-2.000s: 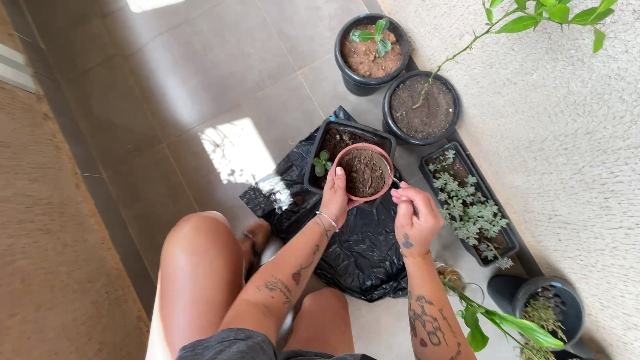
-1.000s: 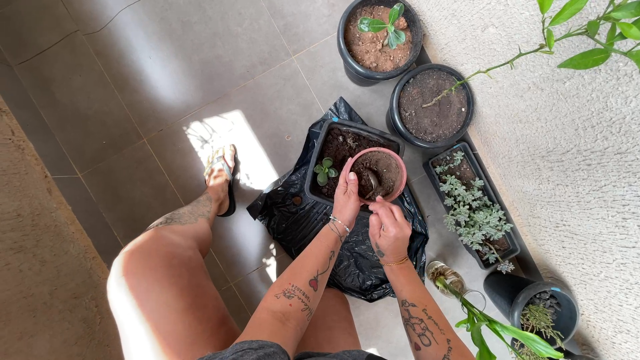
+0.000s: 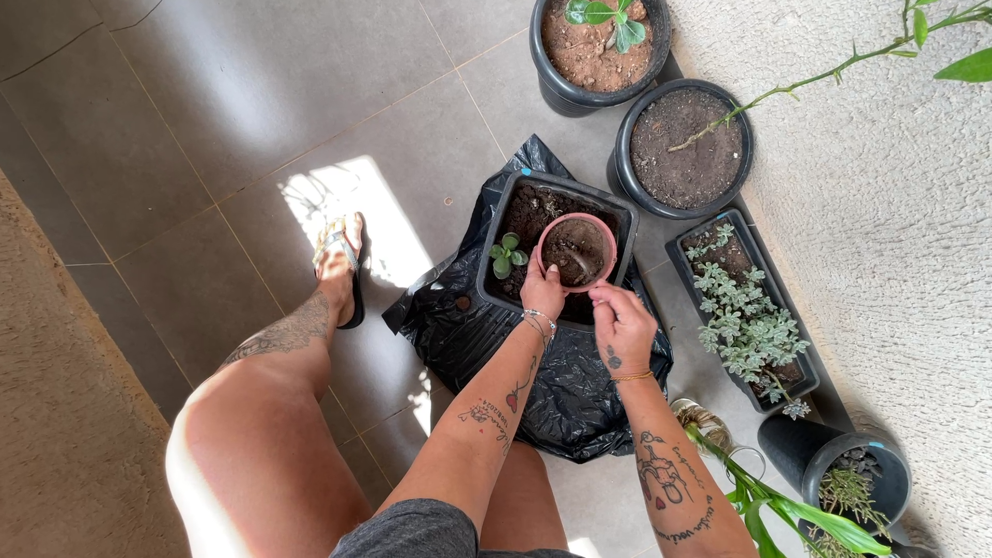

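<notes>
My left hand [image 3: 544, 291] grips the near left side of a small pink plastic pot [image 3: 612, 246] with soil inside. Fingers of my right hand [image 3: 622, 318] are pinched at the pot's near right rim, around what seems to be the handle of a small tool; its end in the soil is hard to make out. The pot is over a square black planter [image 3: 500, 221] of dark soil, where a small succulent [image 3: 507, 256] grows at the left side. Beneath the planter lies a black plastic bag [image 3: 577, 403].
Along the textured wall stand a round black pot [image 3: 542, 66] with a leafy plant, another [image 3: 620, 159] with a thorny stem, a rectangular planter [image 3: 812, 380] of trailing succulents and a dark pot [image 3: 798, 446]. A glass jar [image 3: 705, 422] with a long-leaved plant is near my right forearm.
My right hand has shifted from beyond the pot's right side to its near rim. My left leg has moved outward, its sandalled foot now on the sunlit tiles.
</notes>
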